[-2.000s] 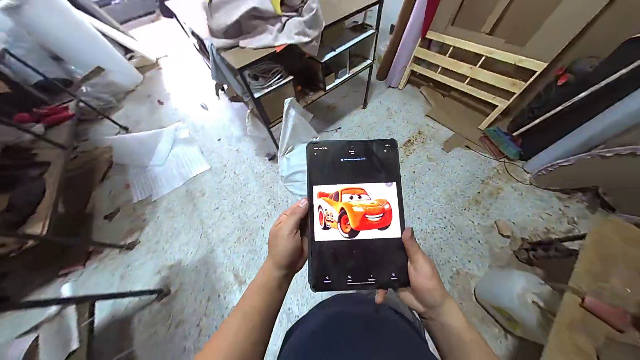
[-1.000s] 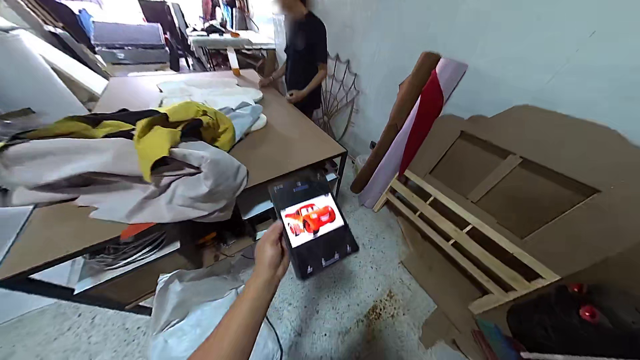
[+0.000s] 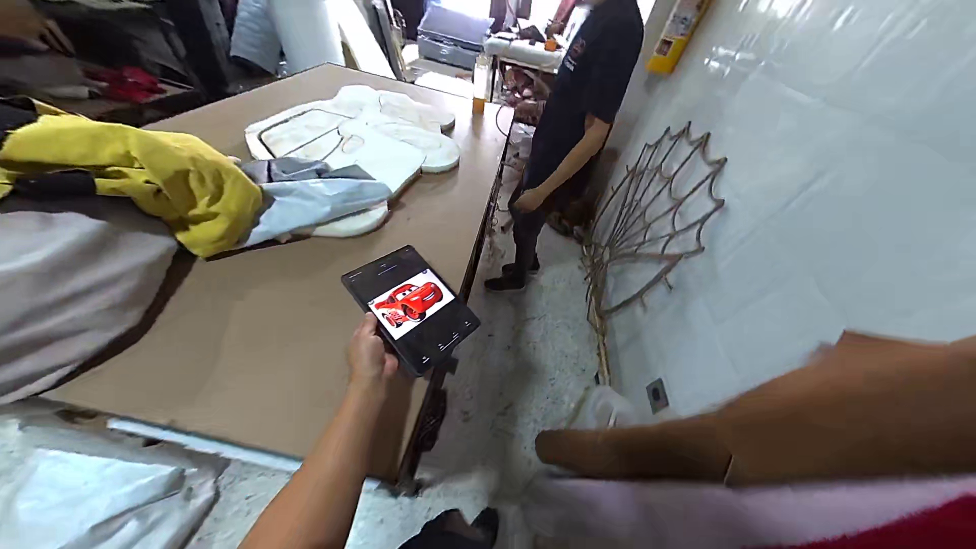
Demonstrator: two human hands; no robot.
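Observation:
My left hand (image 3: 371, 352) grips the lower left edge of a black tablet (image 3: 410, 309), which is tilted above the corner area of a large brown-topped table (image 3: 259, 358). The tablet's screen shows a red cartoon car on a white background. My right hand cannot be made out. On the table, left of the tablet, lie a yellow cloth (image 3: 145, 168), a grey cloth (image 3: 69, 282) and a light blue-grey cloth (image 3: 320, 198). Behind them are white cut-out panels (image 3: 374, 137) with dark outlines.
A person in dark clothes (image 3: 587, 84) stands at the table's right side. A branching web-shaped frame (image 3: 656, 206) leans on the white wall (image 3: 846, 191). Brown rolled material (image 3: 633, 454) juts in from the right. An orange-based bottle (image 3: 479, 84) stands at the table's far end.
The view has swung up and along the table. Two seconds ago both my hands held the tablet; now only my left hand is seen on it. The tablet is now over the table's edge.

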